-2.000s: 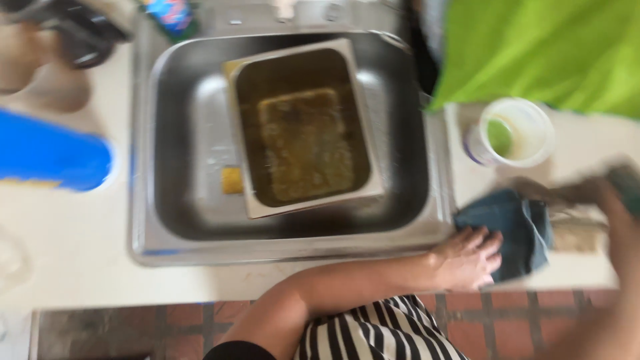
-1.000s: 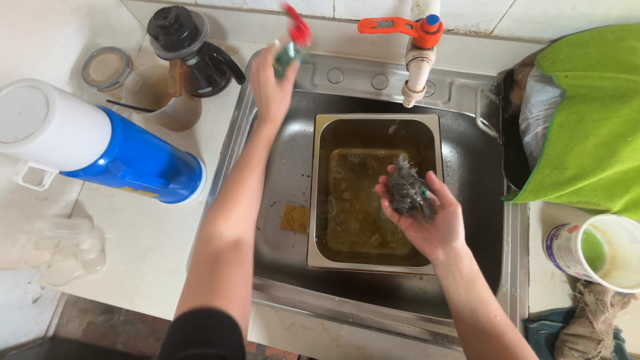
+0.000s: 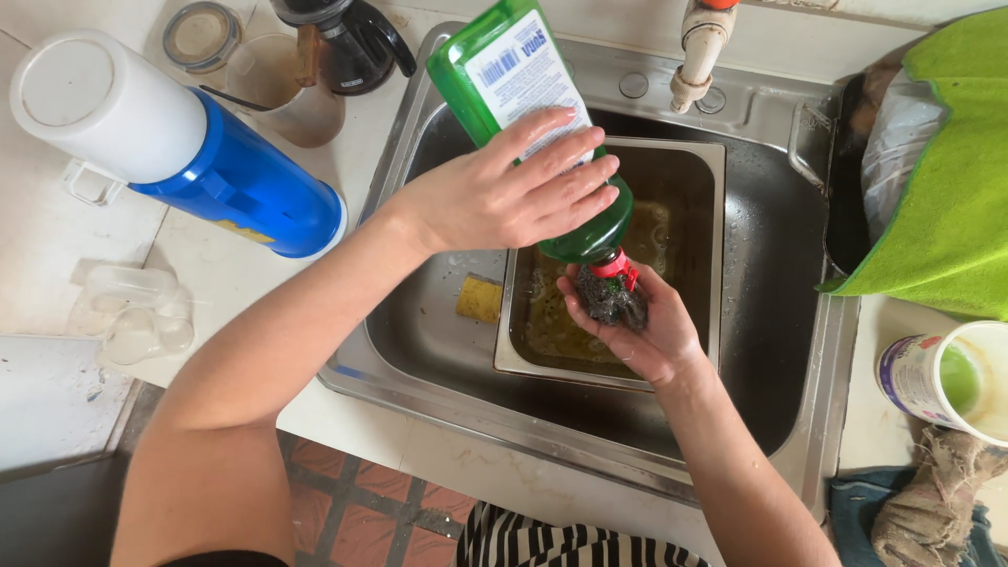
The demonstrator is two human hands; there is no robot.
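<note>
My left hand grips a green dish-soap bottle, tipped with its red cap down. The cap meets a grey metal scouring pad, which lies in the cupped palm of my right hand. Both hands are above a rectangular steel pan that holds murky yellowish water and sits inside the sink. A yellow sponge lies on the sink floor, left of the pan.
A blue thermos, a plastic jug and a coffee carafe are at left. The faucet rises behind the sink. At right are a green cloth, a plastic tub and rags.
My left hand has brought the soap bottle from the sink's back edge over the pan, now upside down against the scouring pad. Two seconds ago a hand rested on the blue cloth at right.
</note>
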